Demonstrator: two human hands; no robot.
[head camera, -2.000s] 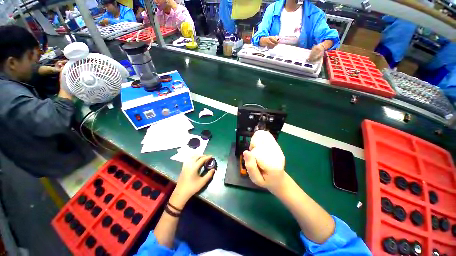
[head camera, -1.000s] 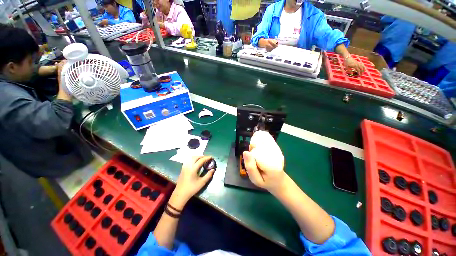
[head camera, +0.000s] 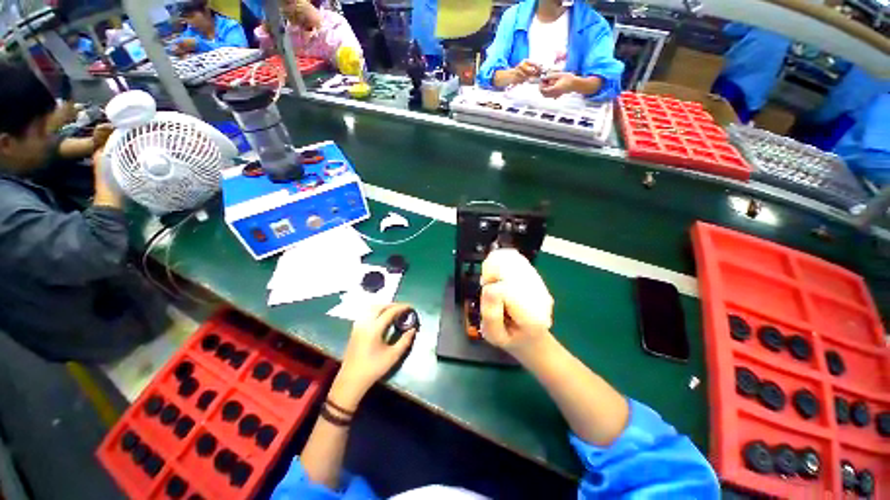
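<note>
My left hand (head camera: 376, 342) holds a round black part (head camera: 405, 320) between thumb and fingers, left of the toggle press (head camera: 470, 234) and above the bench's front edge. My right hand (head camera: 515, 298) is a closed fist in front of the black press, around its handle, which the fist hides. A bit of the orange nest (head camera: 473, 330) shows low on the press, left of the fist. Whether a part sits in the nest is hidden. Two black parts (head camera: 373, 282) lie on and beside white paper (head camera: 342, 305) left of the press.
A smartphone (head camera: 662, 318) lies right of the press, beside the right red tray (head camera: 710, 342) of black parts. The left red tray (head camera: 217, 391) is low beside the bench. A blue control box (head camera: 296, 210) and a white fan (head camera: 166, 164) stand at left. People work around the line.
The view has shifted slightly, moving the bench a little left in the picture. Both hands keep about the same hold. The person across the bench has drawn a hand back from the far red tray.
</note>
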